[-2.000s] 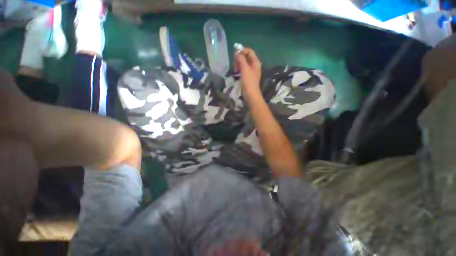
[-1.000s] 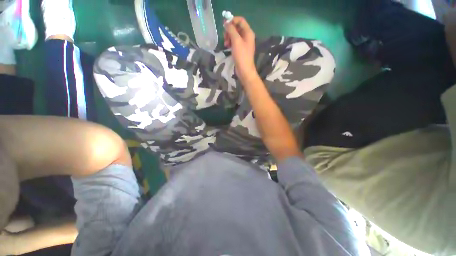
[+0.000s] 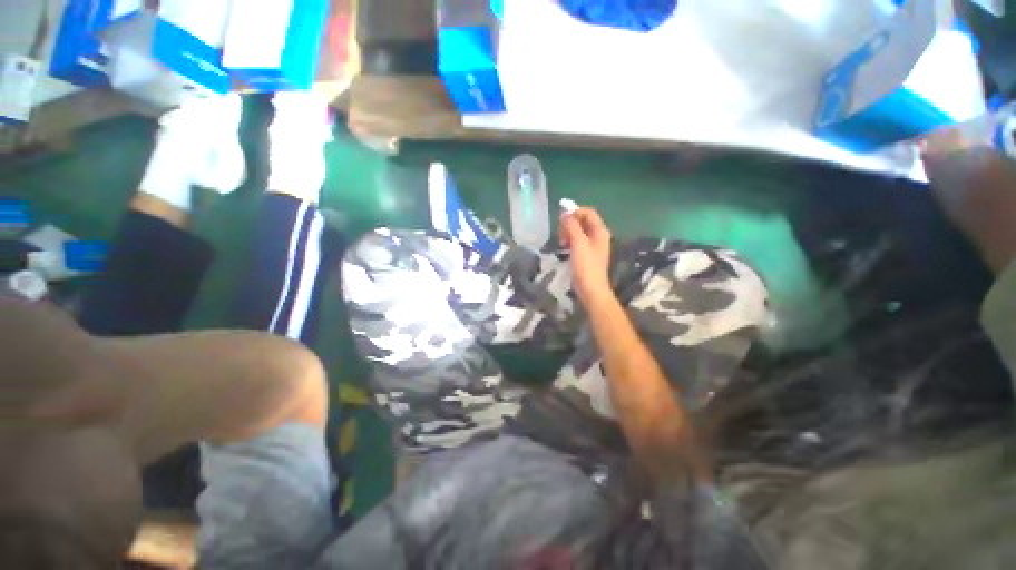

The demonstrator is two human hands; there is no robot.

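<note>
My right hand is small in the picture, raised over my camouflage-trousered legs. Its fingers pinch a small white part at the fingertips. A clear oblong shell with rounded ends is just left of the hand, between my knees and apart from the fingers. What holds up its lower end is not clear. My left hand is not in view.
A white-topped pallet stands ahead with a blue bundle, an open blue-and-white box and another box. More boxes are upper left. People's legs and a bent bare limb are left; a person's hand is right.
The view has tilted up, bringing the pallet and boxes into the picture. My right hand still pinches the small white part beside the clear shell.
</note>
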